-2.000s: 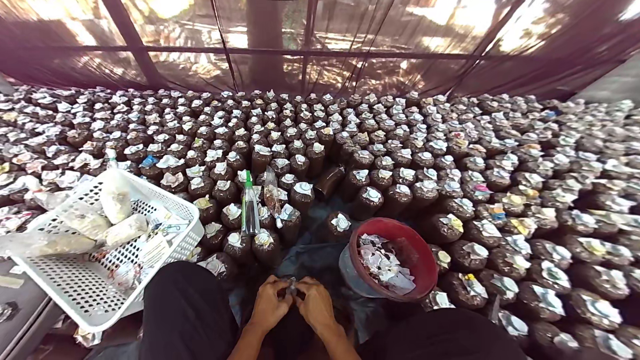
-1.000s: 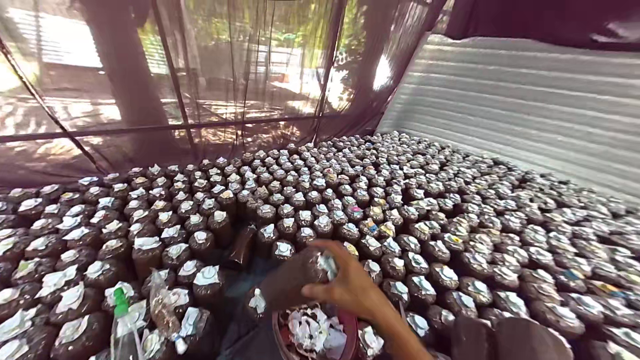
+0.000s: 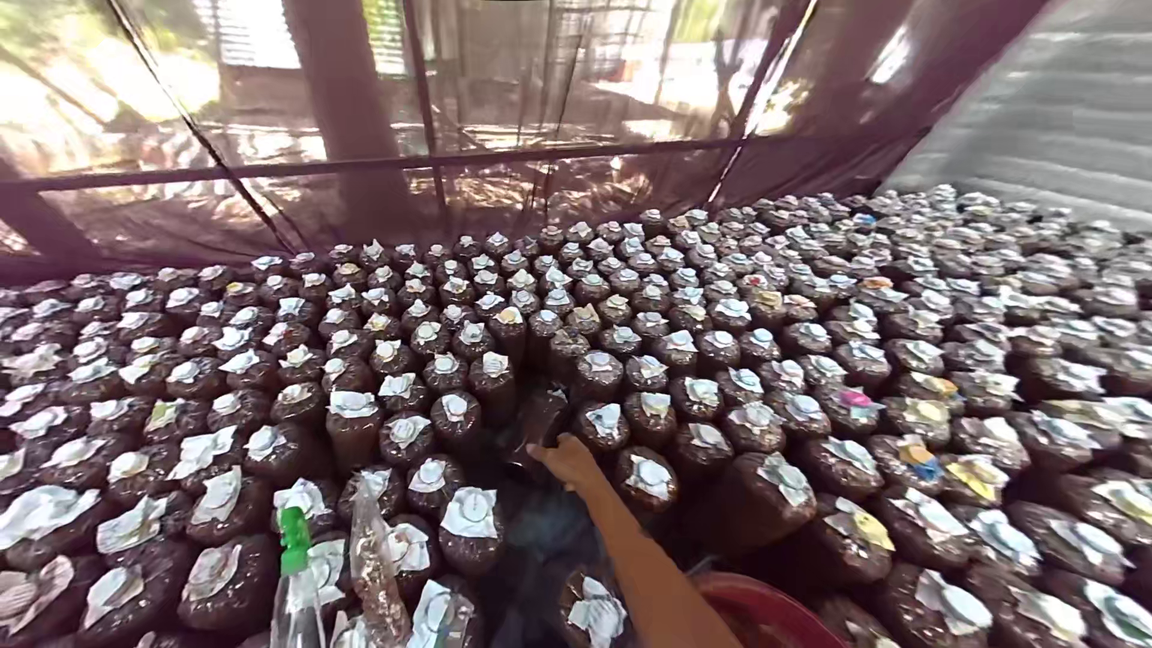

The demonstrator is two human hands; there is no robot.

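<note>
My right hand (image 3: pixel 569 461) reaches forward to a dark, filled plastic bag (image 3: pixel 542 416) that leans in a gap among the upright ones; its fingertips are at the lower end of the bag, and whether they grip it I cannot tell. My left hand is out of view. A filled bag with a paper-covered top (image 3: pixel 774 490) tilts to the right of my forearm. Below it, partly behind my forearm, is a red bucket (image 3: pixel 765 605). Near the bottom left stand a clear spray bottle with a green nozzle (image 3: pixel 294 540) and a narrow plastic bag of pale material (image 3: pixel 373 558).
Rows of filled bags with paper-covered tops (image 3: pixel 450 409) stand close together all around. Dark sheeting (image 3: pixel 540 540) shows in the gap before me. Mesh netting (image 3: pixel 504 162) on a frame borders the back, and a pale ribbed wall (image 3: pixel 1044 126) rises at the right.
Two seconds ago both hands were together low in front. A second ago my right hand held a filled bag above the bucket; now it is at the leaning bag. The view has turned right.
</note>
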